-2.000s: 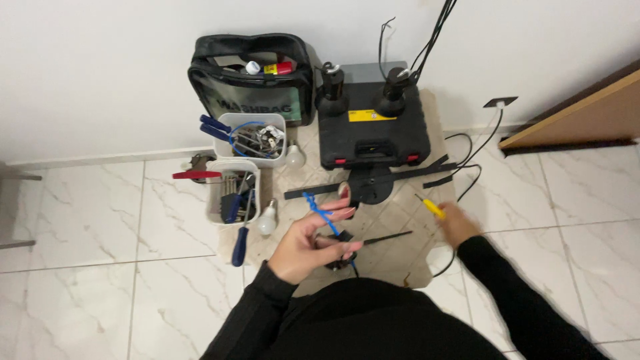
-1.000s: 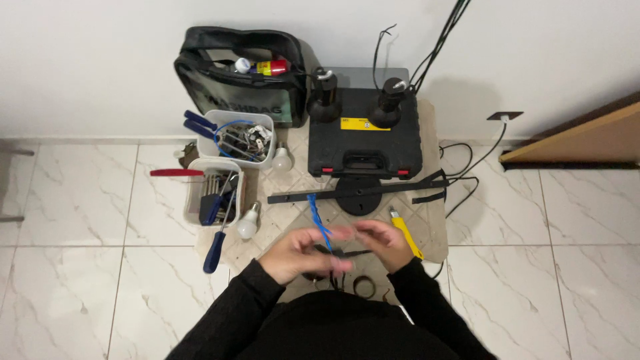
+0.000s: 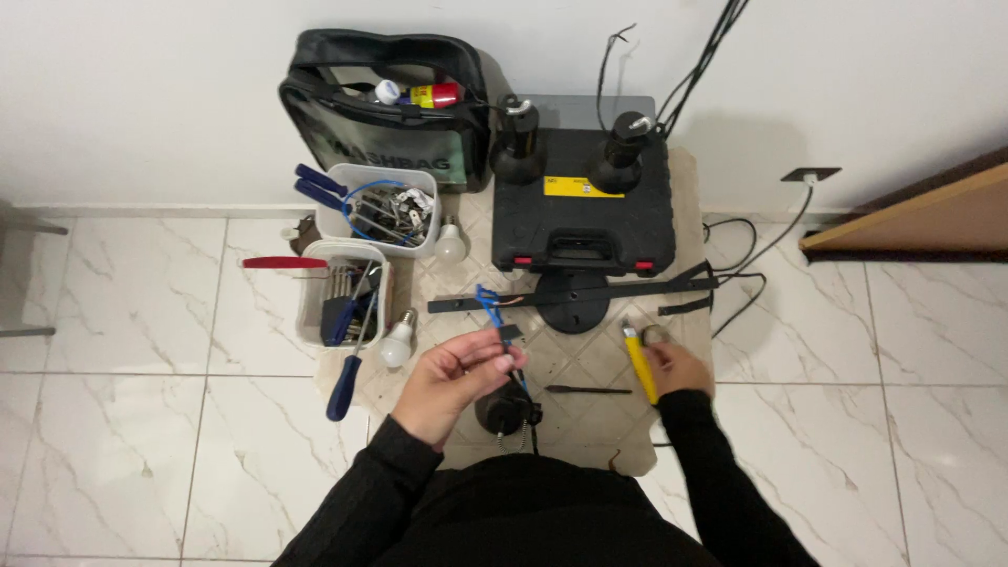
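Observation:
My left hand (image 3: 461, 382) pinches a thin cable with a small flap of black tape (image 3: 510, 332) on it. Twisted blue wire (image 3: 487, 301) rises above those fingertips, its bare copper end over a black metal bar (image 3: 504, 301). Just below hangs a black lamp fitting (image 3: 504, 409), partly hidden by the hand. At the right, my right hand (image 3: 681, 368) has its fingers on a ring-shaped roll of tape (image 3: 654, 335). Beside that hand lies a yellow snap-off utility knife (image 3: 639, 362). A slim dark strip (image 3: 589, 390) rests between the hands.
A black tool case (image 3: 583, 228) bears two black lamp fittings (image 3: 618, 157). Left of it stand a wash bag (image 3: 386, 142), plastic tubs (image 3: 378, 209) of hardware and tools, a screwdriver (image 3: 343, 390) and two bulbs (image 3: 396, 339). Cables hang at the back right, near a wall outlet (image 3: 811, 175).
My right hand has moved right, away from my left hand. The tape roll, near the front edge one second ago, is now at my right fingers. The knife, earlier in my right hand, lies on the table.

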